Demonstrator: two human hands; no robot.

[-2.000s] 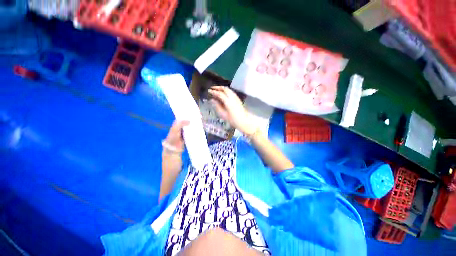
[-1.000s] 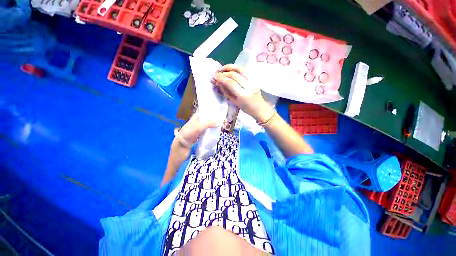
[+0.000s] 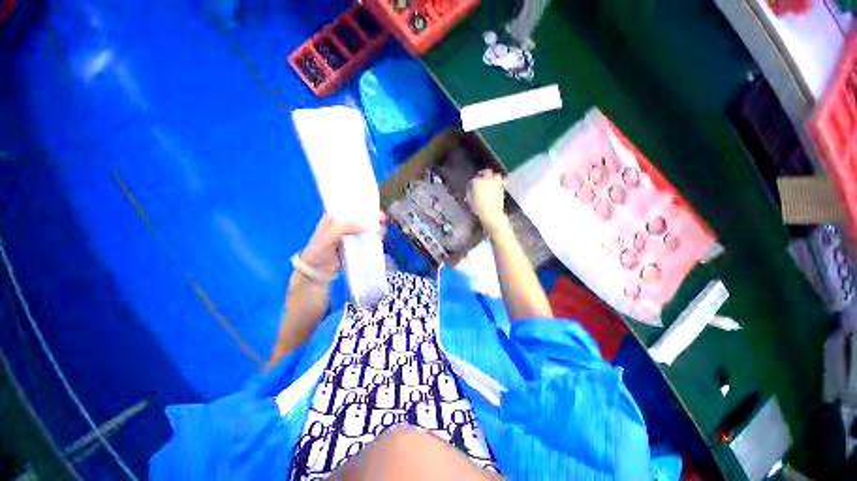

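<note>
My left hand (image 3: 331,242) is closed around the lower part of a long white strip or packet (image 3: 336,162), which stands up in front of the apron. My right hand (image 3: 487,195) is over the right side of an open cardboard box (image 3: 421,162) below the bench edge, apart from the white packet. Its fingers are curled and small, and whether they hold anything cannot be told. Grey-white pieces (image 3: 434,211) lie in the box.
A pinkish sheet with several rings (image 3: 578,240) lies on the green bench (image 3: 554,141). White strips (image 3: 512,108) and a pile of small discs (image 3: 508,56) lie there too. A blue stool (image 3: 390,101) and a red tray (image 3: 321,68) stand left of the bench.
My right hand has let go of the white packet and moved right, over the box. My left hand still holds the packet, now further left and clear of the box. The view has turned.
</note>
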